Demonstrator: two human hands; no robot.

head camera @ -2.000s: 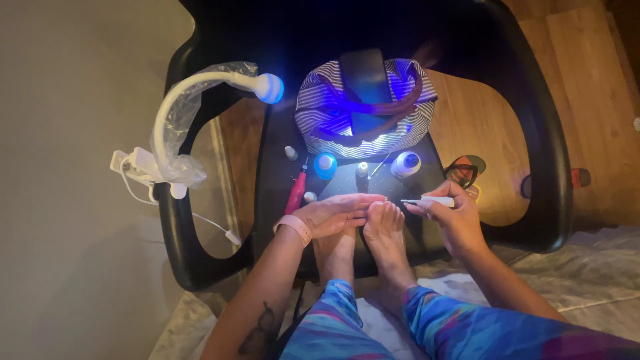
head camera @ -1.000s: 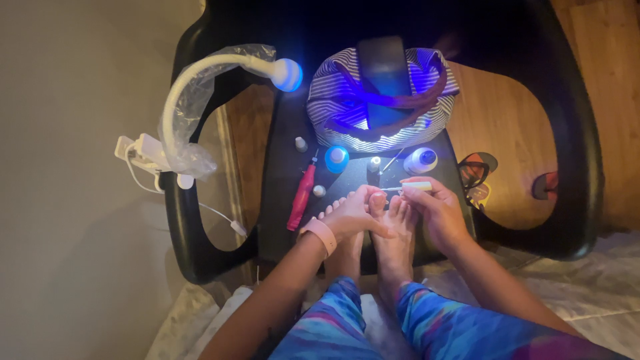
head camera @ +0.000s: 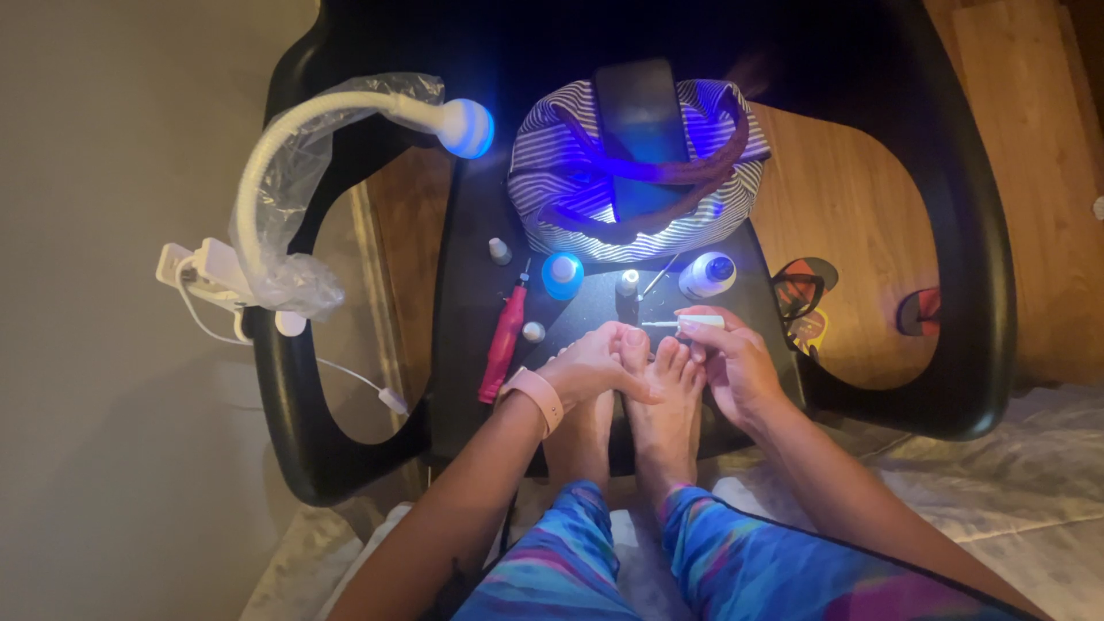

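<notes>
My left hand [head camera: 595,366], with a pink band at the wrist, grips the right foot [head camera: 664,410] around its big toe. My right hand [head camera: 733,358] holds a nail polish brush [head camera: 700,322] by its white cap, the thin tip pointing left just above the toes. Behind the feet, on the black chair seat, stand a small open-looking bottle [head camera: 629,282], a blue-lit bottle with a white cap [head camera: 562,274] and a white bottle with a dark top [head camera: 709,274]. A thin metal tool [head camera: 659,276] lies among them. A red pen-shaped tool [head camera: 504,343] lies to the left.
A striped bag [head camera: 535,172] with dark handles sits at the back of the seat, under blue light. A white gooseneck lamp [head camera: 250,190], partly wrapped in plastic, is clipped to the left armrest [head camera: 289,423]. Small bottles [head camera: 499,251] stand nearby. Sandals [head camera: 811,289] lie on the wooden floor.
Two seconds ago my left hand lay flatter across the toes; now its fingers and thumb are around the big toe. The brush has stayed in my right hand.
</notes>
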